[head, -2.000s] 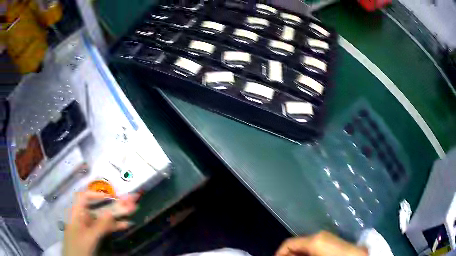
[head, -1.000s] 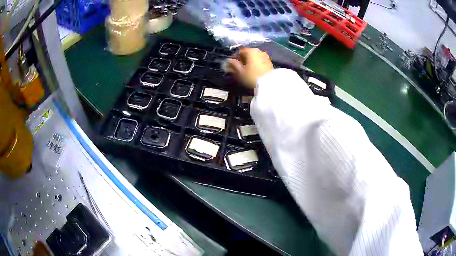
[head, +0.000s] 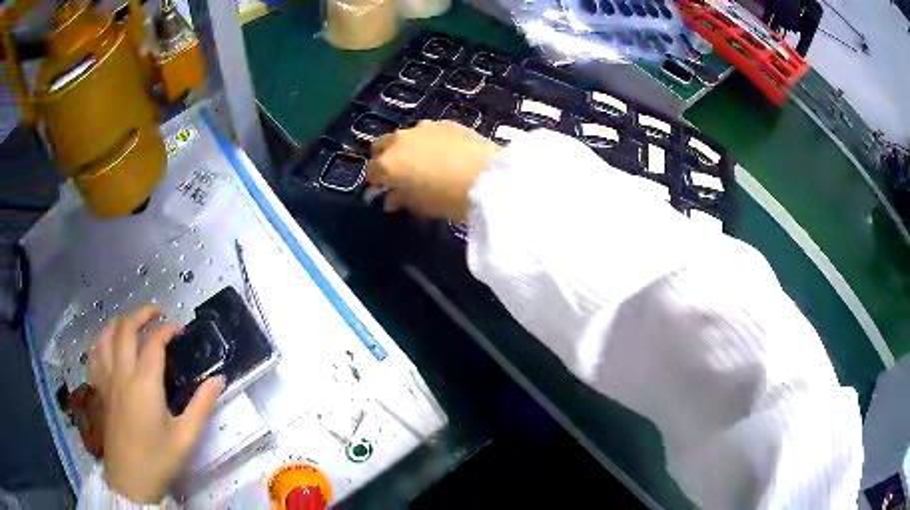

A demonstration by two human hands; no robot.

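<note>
My left hand (head: 150,403) is over the press plate, thumb and fingers around the edges of a dark watch case (head: 198,351) at the black fixture (head: 244,334). My right hand (head: 434,171) reaches over the black blister tray (head: 324,204), fingertips down at its near-left pockets. Whether it grips a case is hidden. The tray's left pockets hold dark cases (head: 344,171). Cases farther right carry pale strips (head: 656,157).
The golden-yellow press head (head: 105,120) stands at upper left. A red emergency stop (head: 302,493) is at the press front. A thin metal tool (head: 249,279) lies beside the fixture. A clear sheet with dark dots (head: 609,25) and a red rack (head: 748,50) lie beyond the tray.
My left hand has come into view at the fixture. My right hand has moved from the tray's far middle to its near-left pockets. The view has shifted, showing more of the press.
</note>
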